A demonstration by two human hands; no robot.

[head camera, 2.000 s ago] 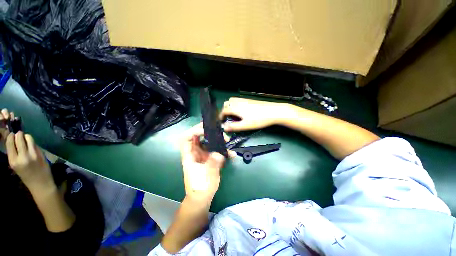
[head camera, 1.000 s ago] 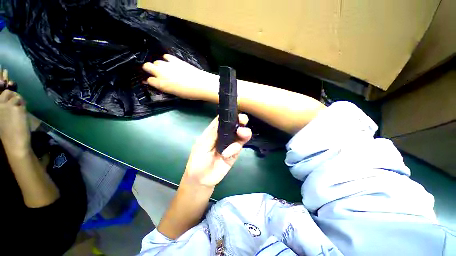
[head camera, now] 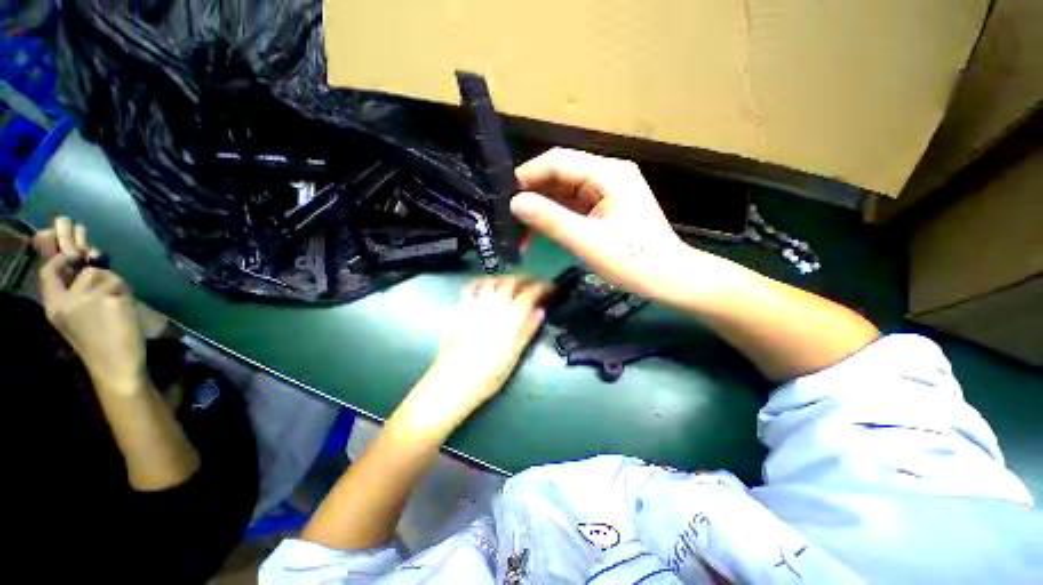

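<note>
My right hand (head camera: 595, 211) pinches a long black plastic strip (head camera: 488, 149) by its side. The strip stands nearly upright with its top leaning left, in front of the carton. My left hand (head camera: 490, 337) is low over the green bench, slightly blurred, its fingertips at a few loose black parts (head camera: 595, 299); whether it grips one I cannot tell. A black part with a round lug (head camera: 608, 360) lies just right of it. Many black parts (head camera: 326, 223) lie in the open black plastic bag (head camera: 137, 137) to the left.
A tan carton (head camera: 641, 80) stands at the back, with a second carton (head camera: 984, 217) at the right. A dark flat slab (head camera: 709, 211) with a beaded strap (head camera: 787, 249) lies at the carton's foot. A co-worker's hands (head camera: 86, 286) are at the left. The green bench (head camera: 343, 354) curves across.
My right hand has come out of the bag area, back to the right, now holding a strip. My left hand has lowered to the loose parts; the upright black block it held is no longer clearly seen there.
</note>
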